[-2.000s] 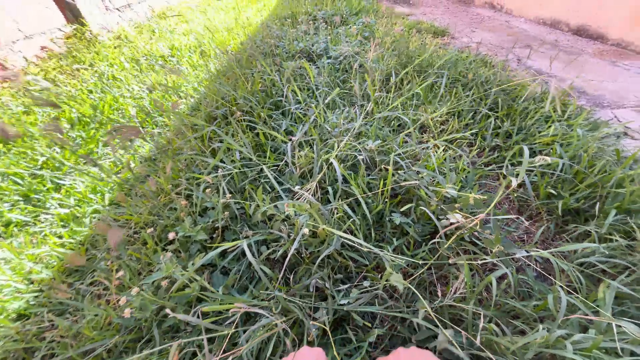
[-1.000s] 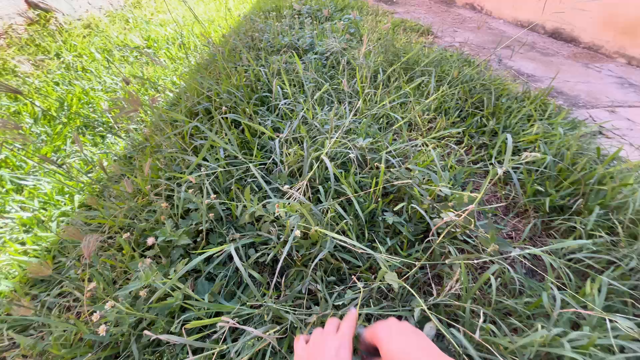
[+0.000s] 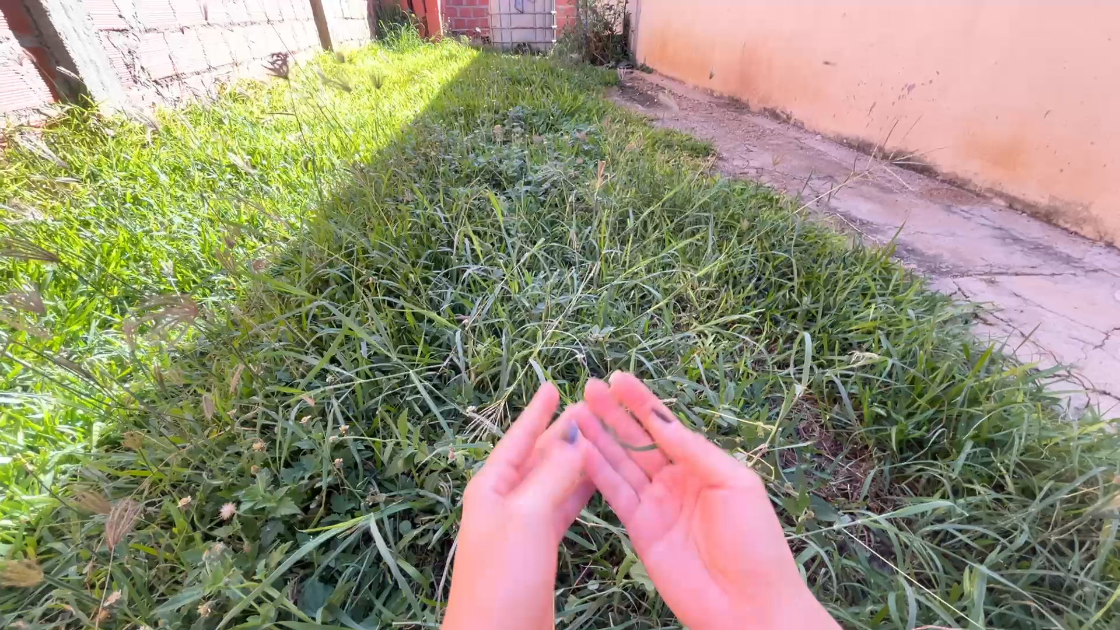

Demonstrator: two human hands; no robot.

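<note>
Above the tall grass point(image 3: 420, 350), at the lower middle of the head view, both my hands are raised close together. My left hand point(image 3: 534, 472) points up with its fingers partly bent, and a dark mark shows on one finger. Beside it my right hand point(image 3: 682, 481) shows its palm, fingers apart; it also has a dark mark on a finger. The fingertips of the two hands meet or overlap. No object is seen in either palm.
A cracked concrete path point(image 3: 840, 192) runs along an orange-painted wall point(image 3: 875, 79) on the right. A brick wall point(image 3: 166, 44) with posts borders the left. A white caged container point(image 3: 522, 22) stands at the far end.
Both hands have come up into view from the bottom edge, and their fingers have spread. The view has tilted up, showing the far end.
</note>
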